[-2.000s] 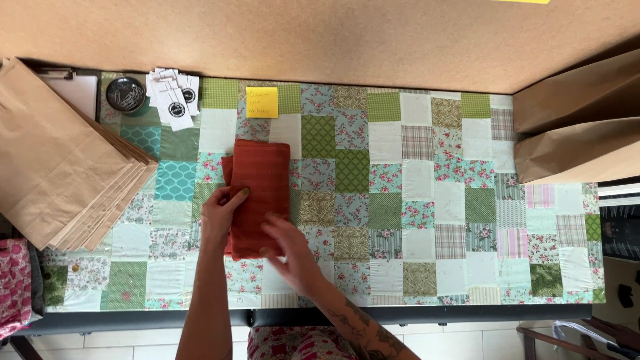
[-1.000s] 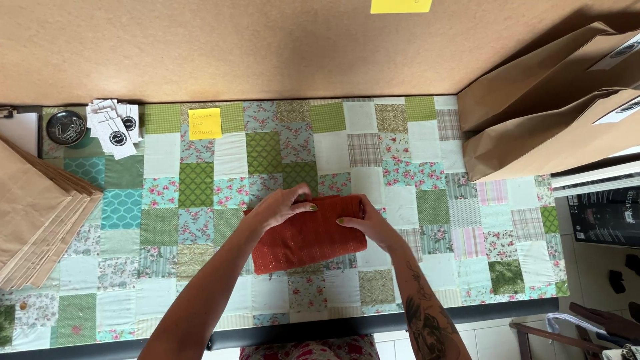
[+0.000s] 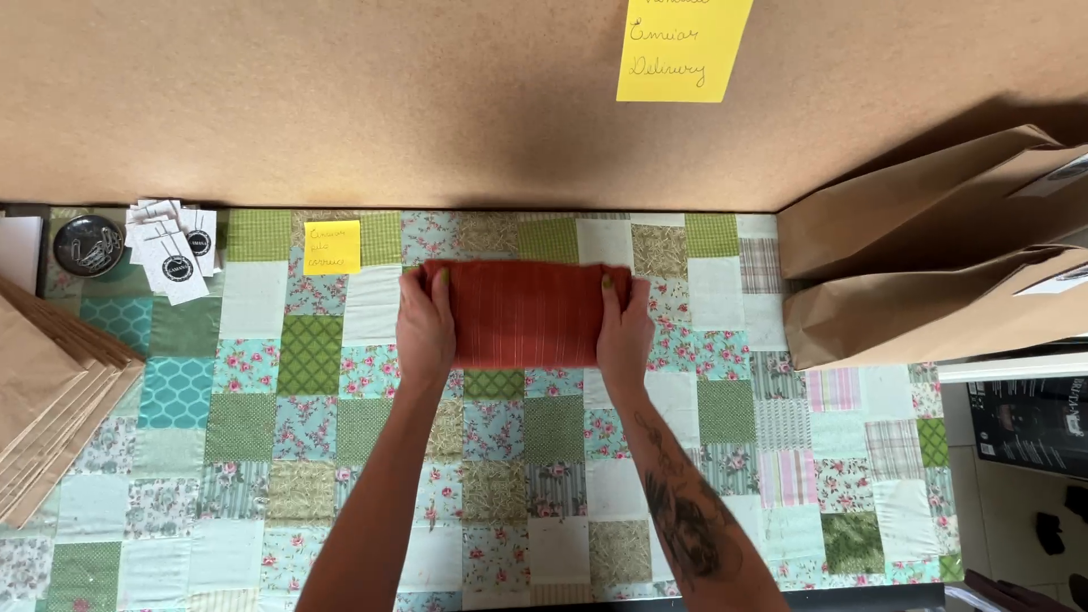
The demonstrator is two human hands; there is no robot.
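A folded rust-red cloth [image 3: 527,319] with fine stripes is held sideways over the middle of the patchwork table cover [image 3: 501,429]. My left hand [image 3: 427,327] grips its left end, the thumb on top. At the right end my right hand [image 3: 625,327] grips it the same way, thumb on top. The fingers under the cloth are mostly hidden. Whether the cloth touches the cover or is a little above it, I cannot tell.
Flat brown paper bags [image 3: 51,391] are stacked at left, near a dark dish [image 3: 87,246] of metal pins and printed paper tags [image 3: 174,255]. A yellow note [image 3: 332,247] lies behind the cloth. Upright paper bags [image 3: 918,297] stand at right, against the brown board [image 3: 382,102].
The cloth, upright on the cover two seconds ago, now lies sideways between my hands. My hands have moved apart to its two ends, and the cloth is farther back on the table.
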